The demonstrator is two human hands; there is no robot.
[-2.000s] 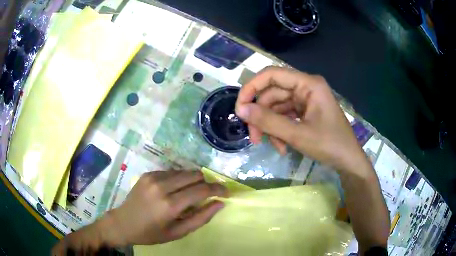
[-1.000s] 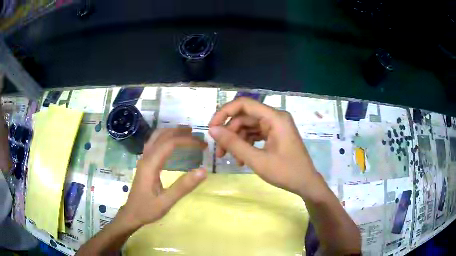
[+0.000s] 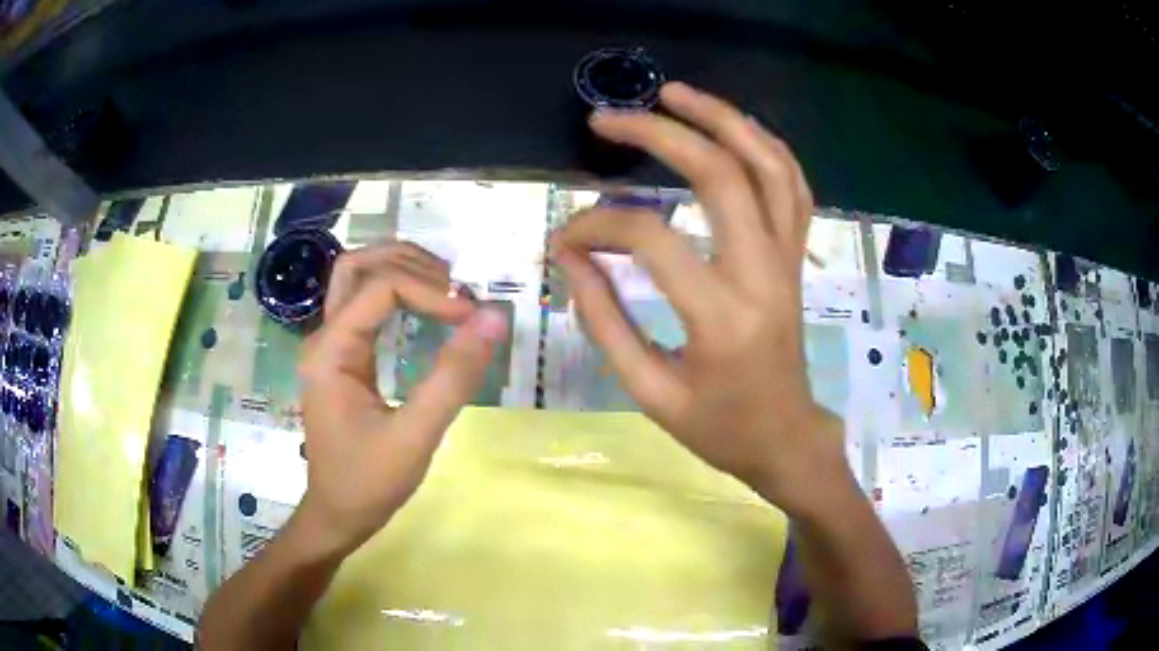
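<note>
My left hand is over the yellow sheet's upper left part, thumb and forefinger tips close together; a tiny dark spot shows there, too small to name. My right hand has thumb and forefinger tips nearly meeting, its other fingers stretched up over the belt's edge. I cannot tell whether either pinch holds a clear piece. A black cylindrical housing stands on the table just beyond my left hand. Another black housing is on the belt beside my right fingertips. The pale-yellow sheet lies below both hands.
More yellow sheets lie at the left. An orange-yellow scrap and clustered dark dots are at the right. The dark conveyor belt runs behind the table. Black round parts are at the far left edge.
The head view has turned since the oldest frame. Since the last frame, my right fingers have spread upward toward the belt housing, which now shows further right. My left thumb and forefinger have drawn closer together.
</note>
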